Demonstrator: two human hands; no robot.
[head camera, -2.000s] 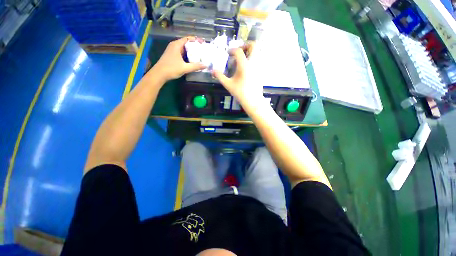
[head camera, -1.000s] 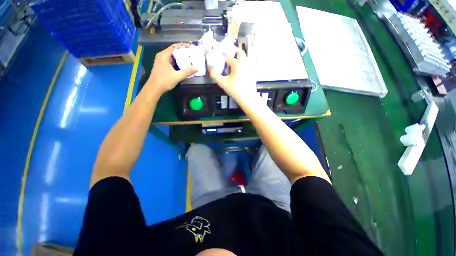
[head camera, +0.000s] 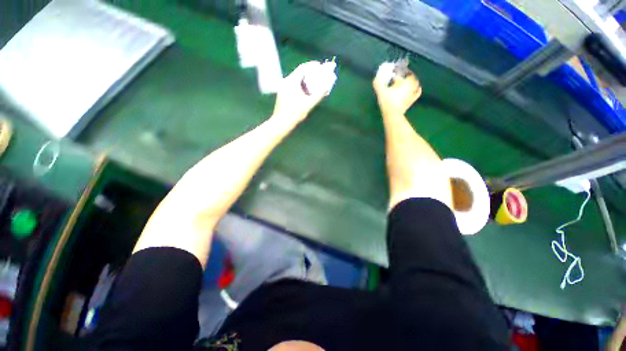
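Note:
My left hand is over the green bench surface, closed around one or more white plastic parts with thin pins at the top. My right hand is to its right, near the far side, and holds a white part with thin pins pointing up. The two hands are apart. The image is blurred, so the exact number of parts in each hand cannot be told. A white strip with white parts on it lies just left of my left hand.
A large white tray is at the upper left. A white ring and a green button are at the left. A thick white roll, a yellow-red tape roll and a white cord are at the right. A metal bar crosses there.
The view has turned right, away from the press machine. Both hands have left the machine top with white parts in them and are now further apart over the green surface.

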